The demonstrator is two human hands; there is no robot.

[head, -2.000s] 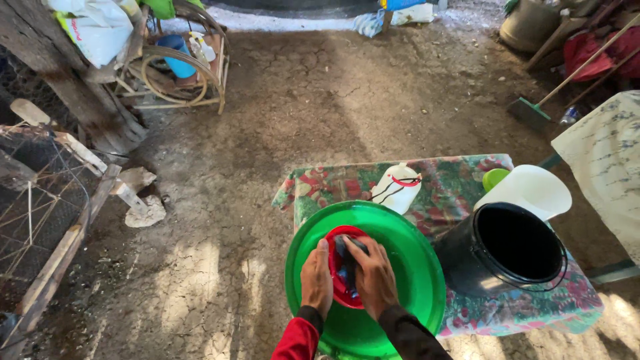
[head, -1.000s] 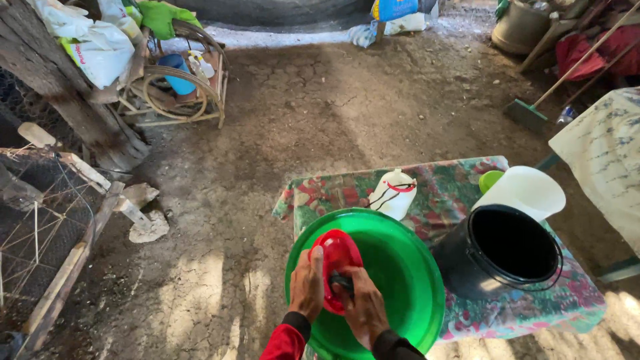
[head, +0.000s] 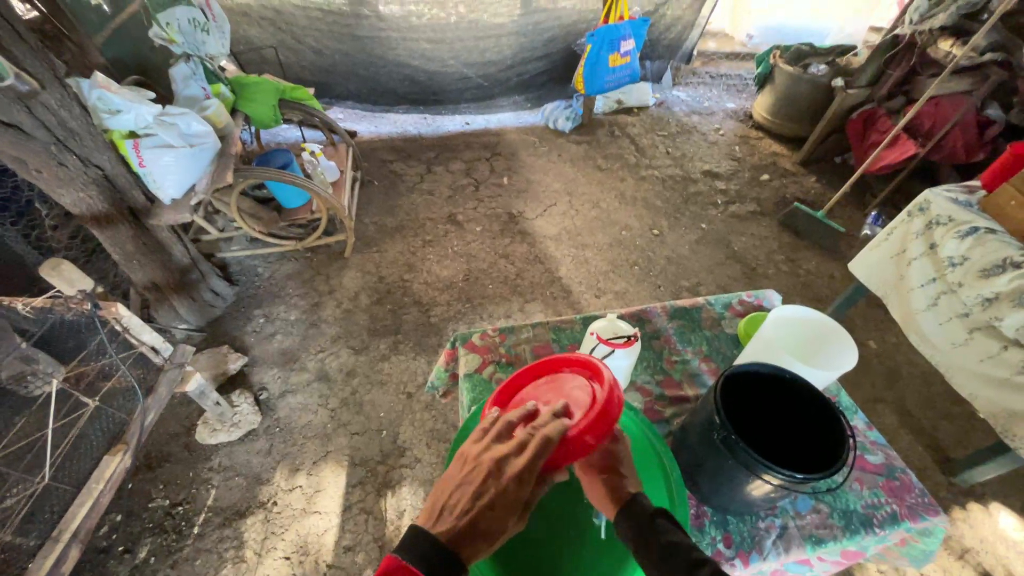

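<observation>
A red plastic dish [head: 588, 408] is tilted above the green basin [head: 652, 464], its round base facing up toward me. My left hand [head: 496, 472] lies with spread fingers across that base and is nearest to the camera. Behind the dish's lower right edge is my right hand [head: 610, 472]; its fingers are mostly hidden by the dish, and whether they grip it cannot be made out. Beyond the dish stands a white plastic container [head: 612, 340] with a red and black cord. A black bucket [head: 712, 464] with a wire handle stands right of the basin.
A floral tablecloth [head: 680, 336] covers the small table, which also bears a white tub [head: 800, 344] and a lime-green cup [head: 750, 326]. A broom [head: 816, 224] and a cloth-covered table [head: 944, 280] are at right. A wooden post and wire-mesh frame stand left.
The red dish was lower in the basin with its inside up; now it is raised and turned base up. My left hand has moved onto its base. The view has tilted upward.
</observation>
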